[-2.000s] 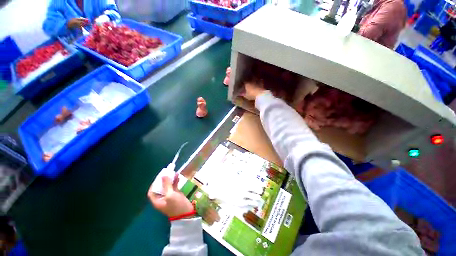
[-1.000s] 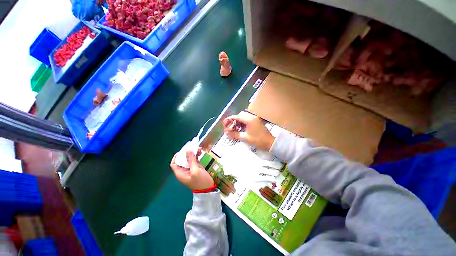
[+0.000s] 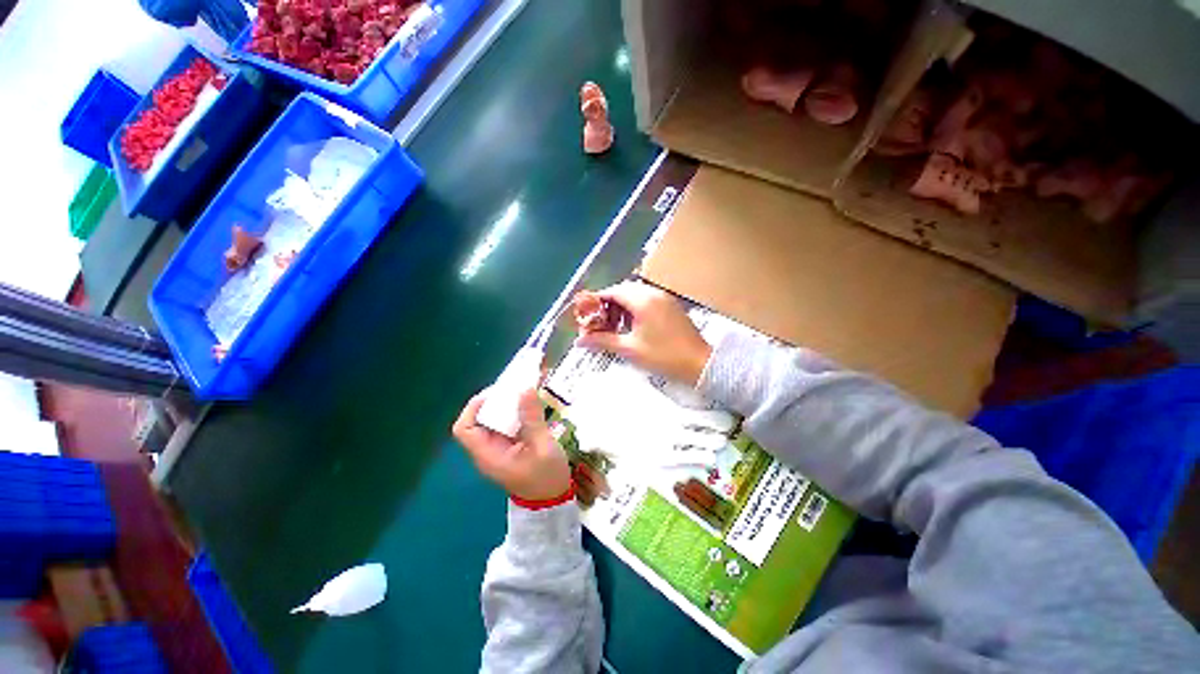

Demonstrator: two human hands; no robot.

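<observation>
My left hand [image 3: 516, 454], with a red bracelet, holds a white squeeze bottle [image 3: 511, 390] whose thin spout points up toward the piece in my right hand. My right hand [image 3: 648, 332] pinches a small pinkish-tan figurine part [image 3: 595, 313] between thumb and fingers. The spout tip is close to the part; I cannot tell if they touch. Both hands are over the upper left edge of the printed cardboard mat [image 3: 684, 566].
A tan figurine [image 3: 596, 119] and a spare white bottle [image 3: 348, 591] lie on the green surface [image 3: 382, 395]. A blue crate [image 3: 309, 296] is at left. The off-white cabinet [image 3: 641, 66] holds cardboard trays [image 3: 842, 263] with pink pieces [image 3: 954, 182]. Red parts [image 3: 323, 37] fill crates behind.
My right hand has left the cabinet with a figurine part and come to the mat near the bottle. Since one second ago, the spout and part have come closer together.
</observation>
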